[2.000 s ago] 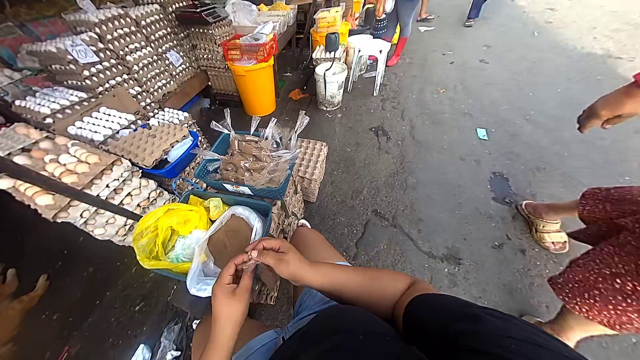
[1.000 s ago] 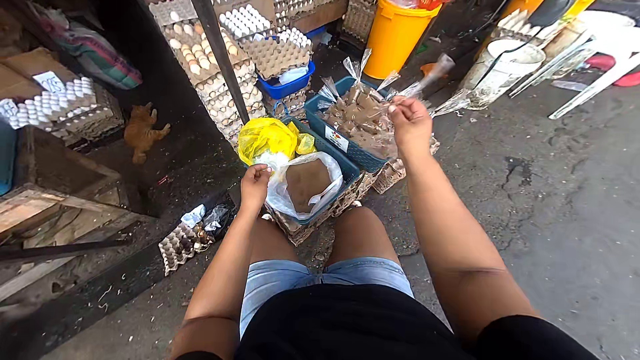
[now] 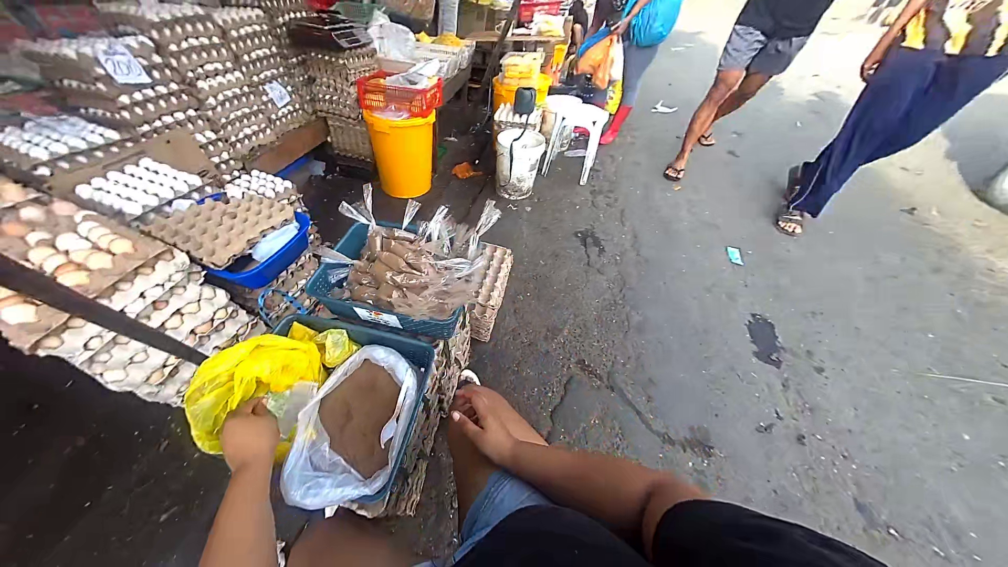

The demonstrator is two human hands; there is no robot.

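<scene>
My left hand (image 3: 250, 435) is at the yellow plastic bag (image 3: 248, 376), its fingers partly hidden at clear plastic (image 3: 290, 405); what it grips I cannot tell. Beside it, brown powder (image 3: 360, 417) fills an opened white plastic bag (image 3: 309, 466) in a teal basket (image 3: 426, 376). My right hand (image 3: 487, 424) rests over my knee, fingers loosely apart, with nothing seen in it. Knotted clear bags of brown powder (image 3: 394, 272) are heaped in a second teal basket (image 3: 335, 305) just beyond.
Egg trays (image 3: 150, 315) are stacked at the left, around a blue basin (image 3: 272, 264). A yellow bucket (image 3: 403, 153), a white bucket (image 3: 520, 161) and a white stool (image 3: 579, 126) stand farther off. People (image 3: 756, 79) walk on the pavement at the upper right.
My right hand has moved from the knotted bags back to my knee. My left hand has reached into the yellow bag. The view has swung right since one second ago.
</scene>
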